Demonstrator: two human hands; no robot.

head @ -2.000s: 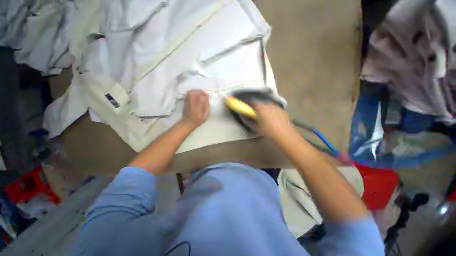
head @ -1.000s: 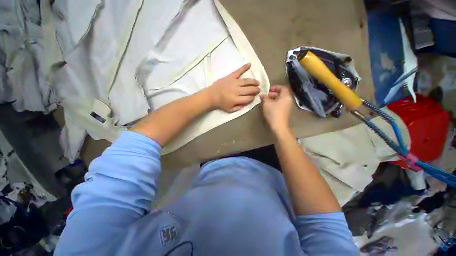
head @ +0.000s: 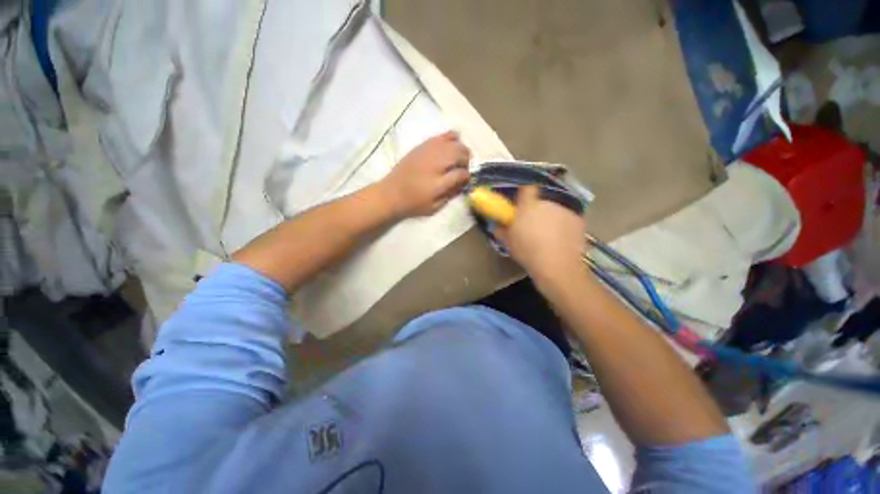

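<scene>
An off-white jacket lies inside out on the brown pressing table, with dark seam lines and a smooth cream border strip along its right and front edge. My left hand is on the jacket near its right corner, fingers curled at the border; whether it pinches the cloth is hard to tell. My right hand grips the yellow handle of the steam iron. The iron's front is at the jacket's corner, close to my left fingers, and its underside is hidden.
Blue hoses with a pink tie run from the iron to the right. The brown table extends behind. A cream garment hangs at the right edge near a red tub. Rumpled off-white cloth is at left.
My right hand has left the jacket corner and taken the iron's handle, and the iron has moved left onto the corner. My left hand has shifted slightly left, fingers now curled.
</scene>
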